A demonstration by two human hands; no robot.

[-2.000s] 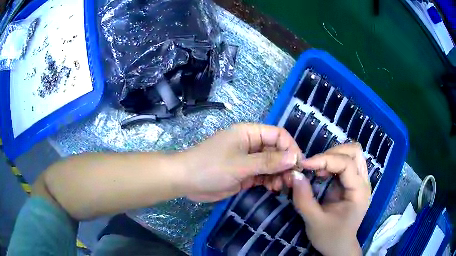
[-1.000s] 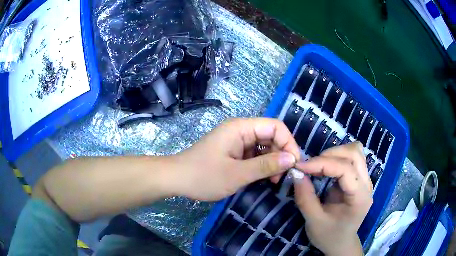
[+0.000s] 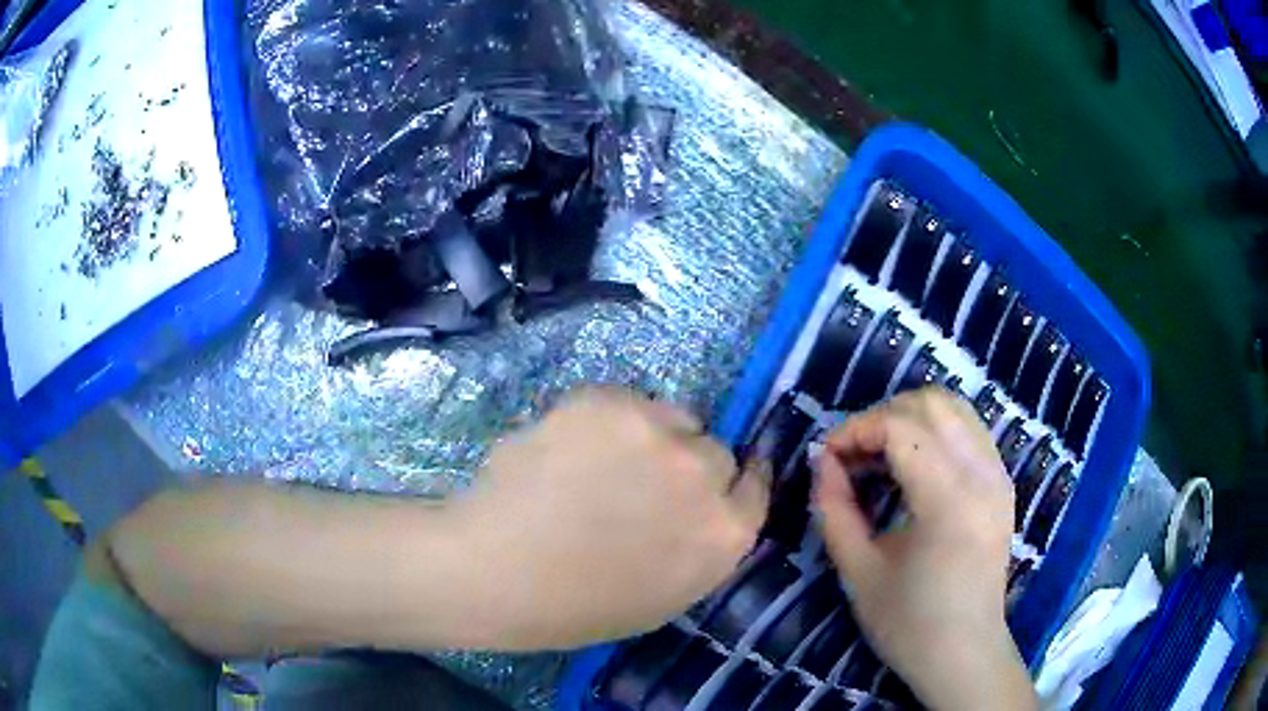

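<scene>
The blue-rimmed tray (image 3: 1112, 333) holds slanted rows of glossy black curved parts (image 3: 883, 229), with pale liner stripes between them and shiny dots at their upper ends. My left hand (image 3: 612, 521) is over the tray's left rim, back up. Its fingers are curled down beside a black part in the tray; the fingertips are hidden, so its hold is unclear. My right hand (image 3: 932, 521) is over the middle of the tray, thumb and forefinger bent together near the same part. Whether anything tiny is between them cannot be made out.
A clear bag (image 3: 417, 125) spills loose black parts (image 3: 466, 264) onto the silvery sheet (image 3: 709, 153). A blue-rimmed hardware tray (image 3: 248, 208) with tiny dark specks is far left. A pale tape ring (image 3: 1189, 525), white crumpled material (image 3: 1106, 632) and stacked blue trays (image 3: 1182, 646) are right.
My hands met at the fingertips above the tray before; now they are apart. My left hand has turned back up and lowered to the tray. The view has shifted slightly.
</scene>
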